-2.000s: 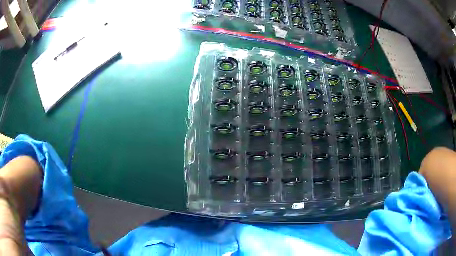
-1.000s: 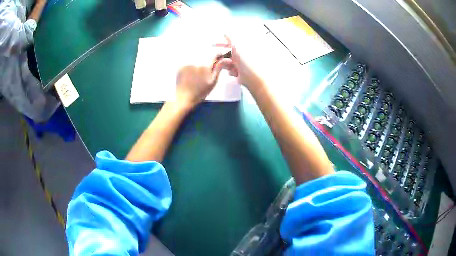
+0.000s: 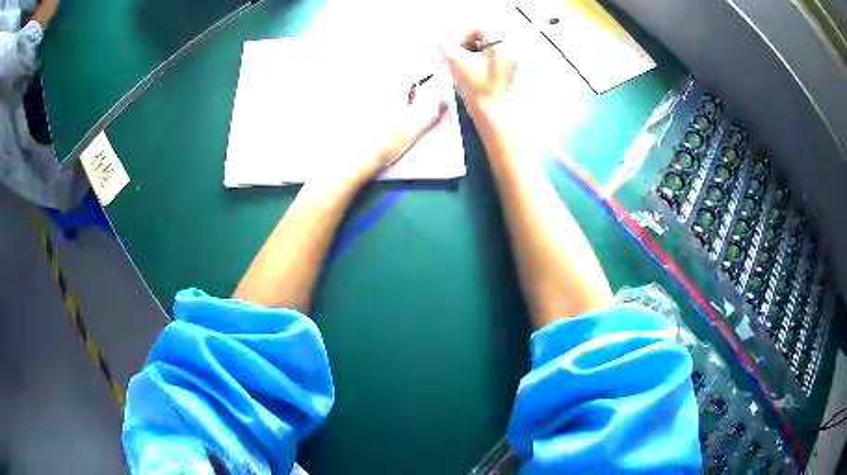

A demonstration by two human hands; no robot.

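A white paper pad (image 3: 279, 121) lies on the green mat, its upper part washed out by glare. My left hand (image 3: 413, 134) rests over its right part; glare blurs the fingers. A small dark and red piece (image 3: 420, 88) shows just above that hand; I cannot tell if it is held or lying. My right hand (image 3: 483, 74) is at the pad's upper right edge, fingers closed around a thin dark stick, apparently a pen (image 3: 492, 43).
A white and yellowish sheet (image 3: 604, 46) lies at the upper right. Clear trays (image 3: 692, 227) of round parts stand at the right, beside red and blue tape (image 3: 659, 255). A small label (image 3: 104, 169) is at the left edge. A person's sleeve (image 3: 23, 83) shows upper left.
My hands were together over the pad; they are now apart, the right one up and to the right with the dark stick. The dark and red piece now shows between them.
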